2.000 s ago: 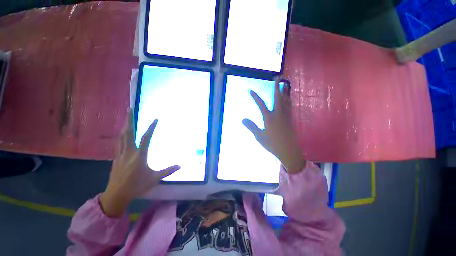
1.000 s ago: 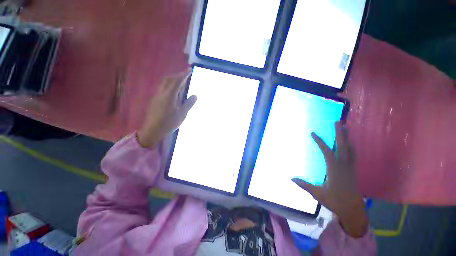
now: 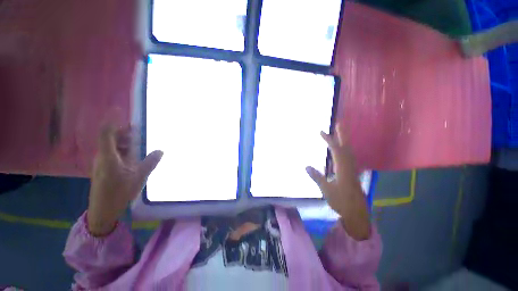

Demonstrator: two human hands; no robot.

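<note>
Several lit white tablets lie in a pale tray (image 3: pixel 247 119) in front of me. The near left tablet (image 3: pixel 193 125) and near right tablet (image 3: pixel 289 131) show whole apart from the parts under my fingers. The far left tablet (image 3: pixel 199 23) and far right tablet (image 3: pixel 295 28) are cut off by the top edge. My left hand (image 3: pixel 119 176) is at the tray's left edge, fingers apart, thumb over the near left tablet. My right hand (image 3: pixel 343 182) is at the near right tablet's right edge, fingers apart. Both hands are somewhat blurred. I cannot tell whether the fingertips touch.
Shiny red-pink film (image 3: pixel 414 108) covers the bench on both sides of the tray. A dark green surface (image 3: pixel 420 14), a pale post (image 3: pixel 494 38) and blue crates (image 3: pixel 505 85) are at the far right. A blue-edged bin (image 3: pixel 372 185) shows below the bench. The grey floor has yellow lines.
Since one second ago the view has turned, so the tray sits straighter and further left. Both hands have shifted towards the tray's outer edges. The cyan on the near right screen has turned white.
</note>
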